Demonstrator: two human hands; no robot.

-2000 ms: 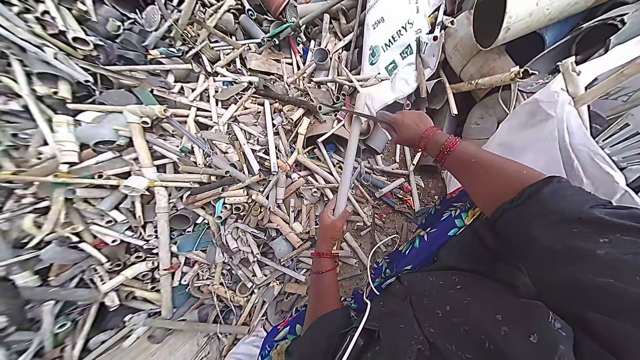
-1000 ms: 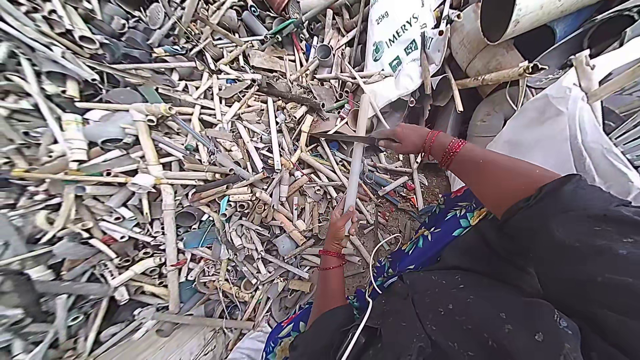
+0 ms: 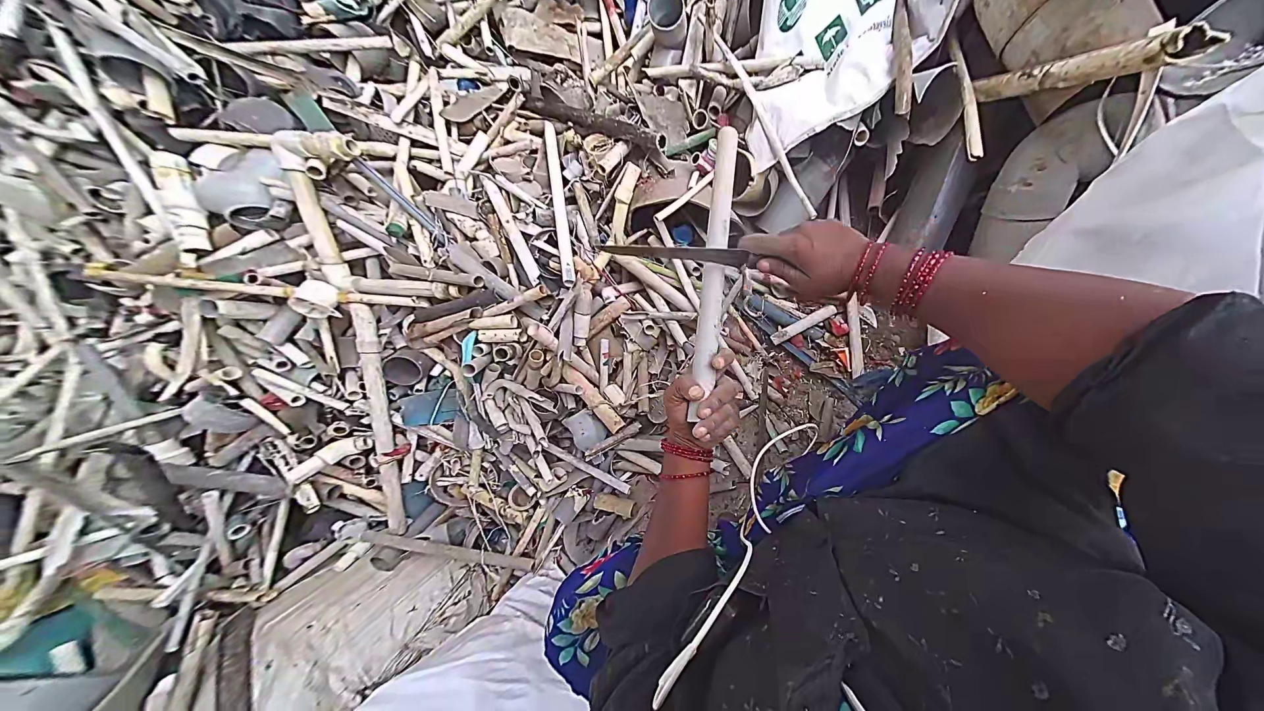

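My left hand (image 3: 703, 405) is closed around the lower end of a pale grey plastic pipe (image 3: 713, 267), which stands nearly upright in the view. In my right hand (image 3: 815, 259) is the handle of a long, dark-bladed knife (image 3: 681, 254). Its blade points left and crosses the pipe above my left hand; whether the edge touches the pipe cannot be told. Red bangles circle both wrists. Beneath the hands lies a heap of cut plastic pipe pieces (image 3: 533, 355).
Longer pipes and fittings (image 3: 370, 395) lie at left. A printed white sack (image 3: 839, 59) is at the top, large grey pipe bends (image 3: 1037, 178) at upper right, white sheeting (image 3: 1165, 188) at right. A white cord (image 3: 746, 553) hangs over my dark clothing. A flat board (image 3: 346, 622) lies lower left.
The blade now lies across the pipe lower down than two seconds ago, when it was near the pipe's top end. Both hands keep their hold.
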